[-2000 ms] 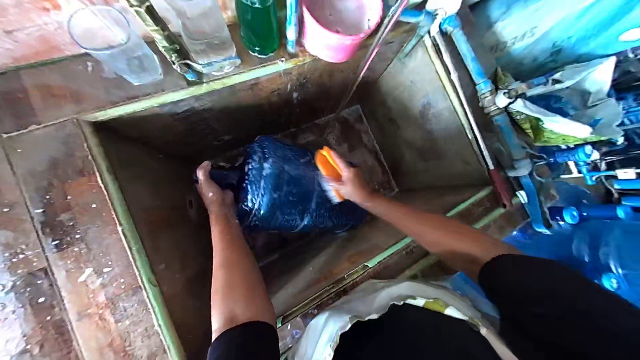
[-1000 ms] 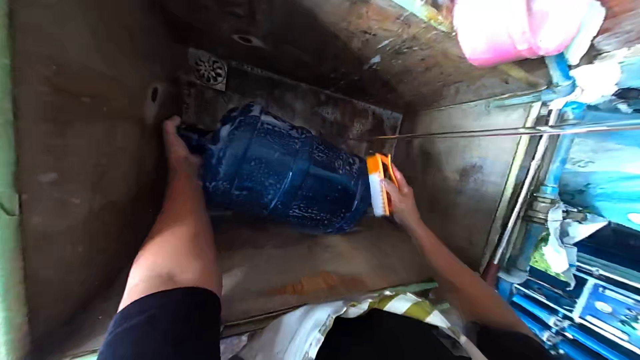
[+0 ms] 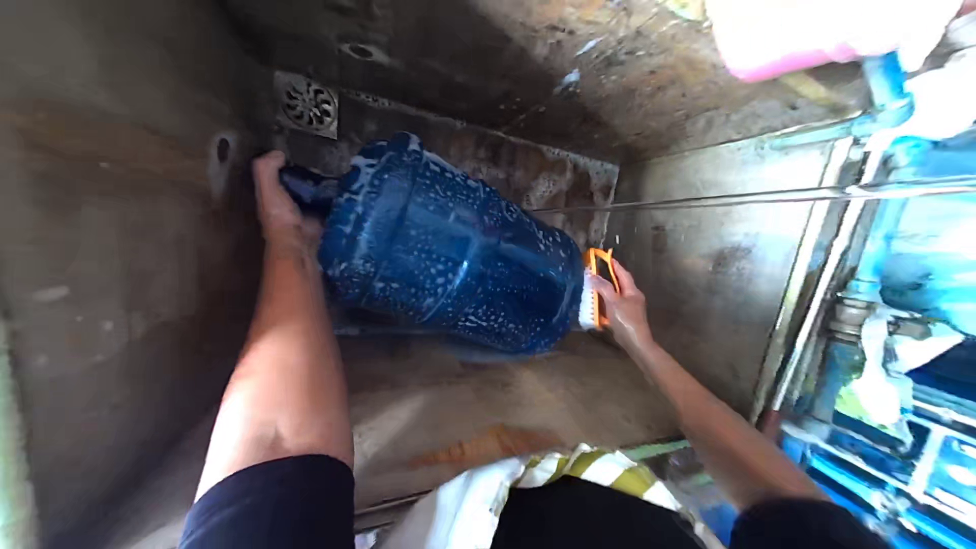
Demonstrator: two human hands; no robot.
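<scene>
A large blue plastic water jug [image 3: 457, 248] lies on its side in a deep basin [image 3: 473, 389], its surface spotted with soap suds. At the jug's neck, on the left, my left hand [image 3: 280, 200] is wrapped around the dark mouth end; some fingers are hidden. My right hand [image 3: 624, 301] grips the handle of an orange scrubbing brush [image 3: 597, 286], whose white bristles rest against the jug's base at the right.
A metal drain cover [image 3: 307, 104] lies beyond the jug's neck. Basin walls rise around it. A pink container [image 3: 793, 46] sits at the upper right, near blue pipes [image 3: 888, 91]. A thin rod or hose [image 3: 709, 200] crosses the right side.
The view has moved much closer to the basin. The brush has gone from the jug's side, two seconds ago, to its base. My left hand has stayed at the neck end.
</scene>
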